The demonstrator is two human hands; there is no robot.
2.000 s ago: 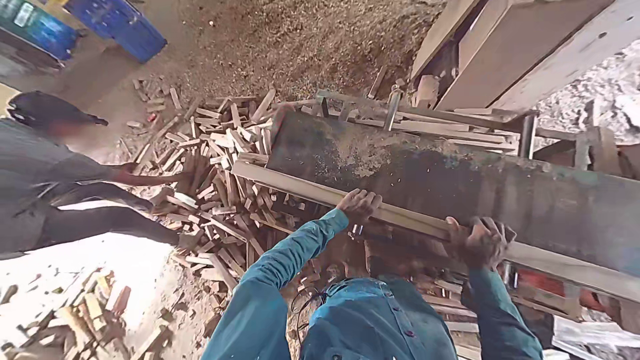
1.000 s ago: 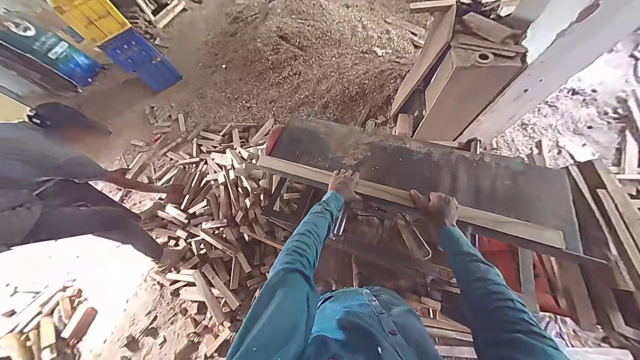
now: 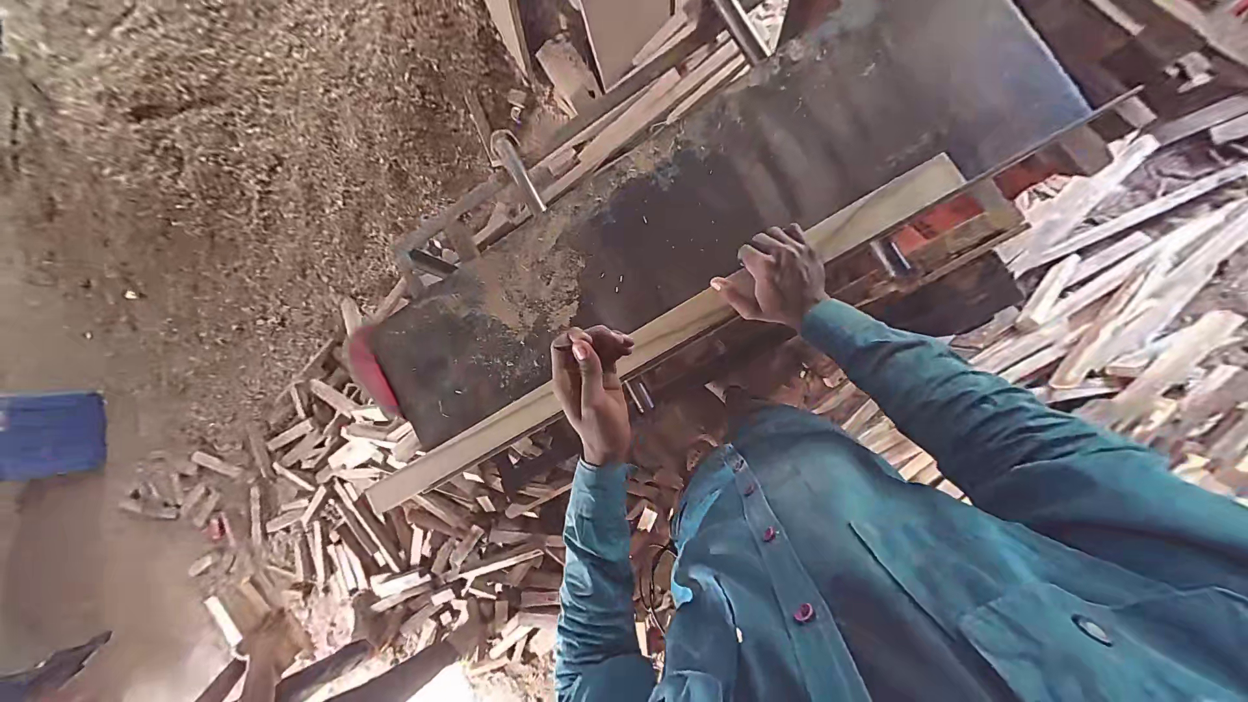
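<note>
A long pale wooden board (image 3: 673, 331) lies along the near edge of a dark, flat metal machine table (image 3: 702, 205), its left end jutting past the table's near left corner. My left hand (image 3: 591, 390) is at the board's near edge, thumb raised and fingers bent; whether it grips the wood is unclear. Farther right, my right hand (image 3: 775, 276) is closed over the board, with its thumb pointing left. The undersides of the board and of both palms are hidden.
Small wood offcuts (image 3: 361, 517) are heaped below and left of the table. Longer wood strips (image 3: 1150, 292) lie at right. Metal rods (image 3: 519, 171) stick out from the table's far side. Wood shavings (image 3: 244, 146) cover the ground, and a blue crate (image 3: 51, 436) stands at far left.
The view has turned strongly. The board's left end now juts out beyond the table corner, where one second ago it lay about level with it. My left hand's fingers have curled and its thumb has risen.
</note>
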